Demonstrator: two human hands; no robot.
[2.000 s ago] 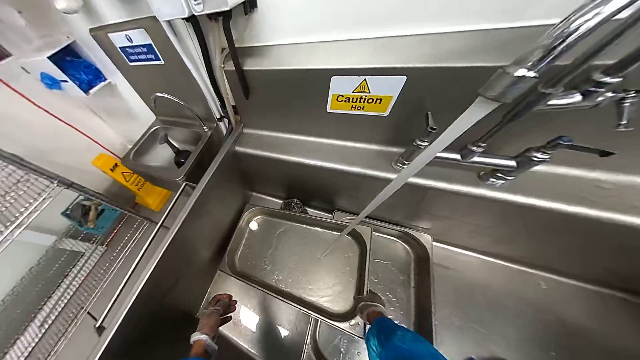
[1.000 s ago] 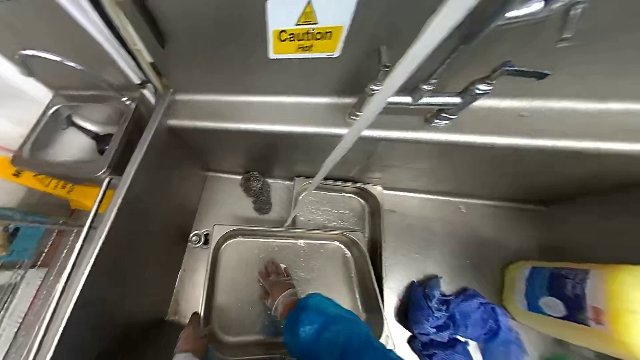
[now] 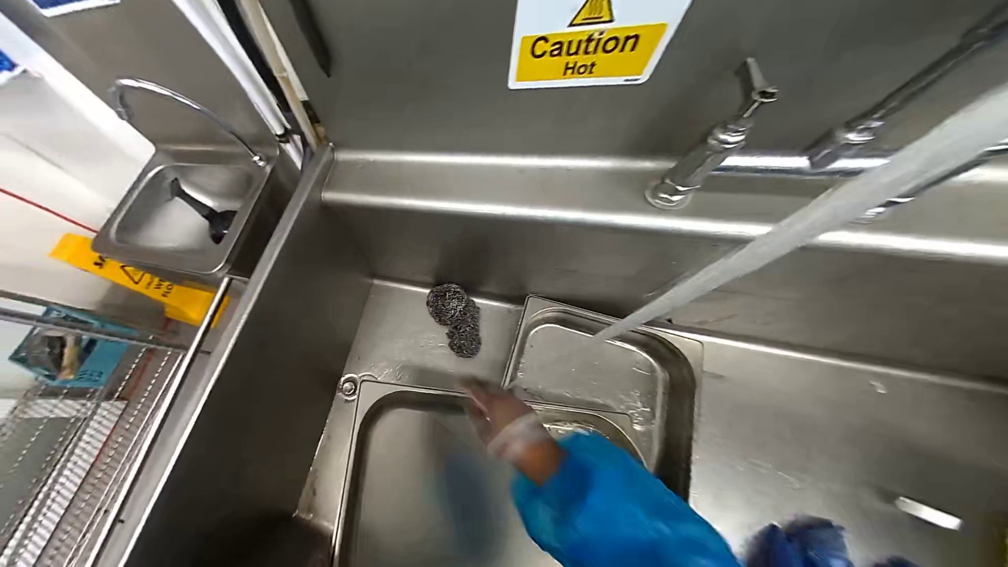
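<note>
My right hand (image 3: 500, 413), blurred and in a clear glove with a blue sleeve, reaches over the far rim of a stainless steel pan (image 3: 425, 488) in the sink. Nothing shows in its fingers, though blur hides how they are set. Just beyond it lie metal scouring pads (image 3: 457, 319) on the sink floor. A stream of water (image 3: 756, 256) runs into a second steel pan (image 3: 583, 362), which is partly under the first one. My left hand cannot be seen.
A blue cloth (image 3: 799, 543) lies at the bottom right of the sink. Taps (image 3: 701, 165) stand on the back ledge below a caution sign (image 3: 598, 43). At left are the sink's side wall (image 3: 260, 354), a small hand basin (image 3: 185, 213) and a yellow floor sign (image 3: 142, 276).
My right hand has moved from inside the front pan toward its far rim and the scouring pads. My left hand, at the pan's near left corner a second ago, has gone out of view.
</note>
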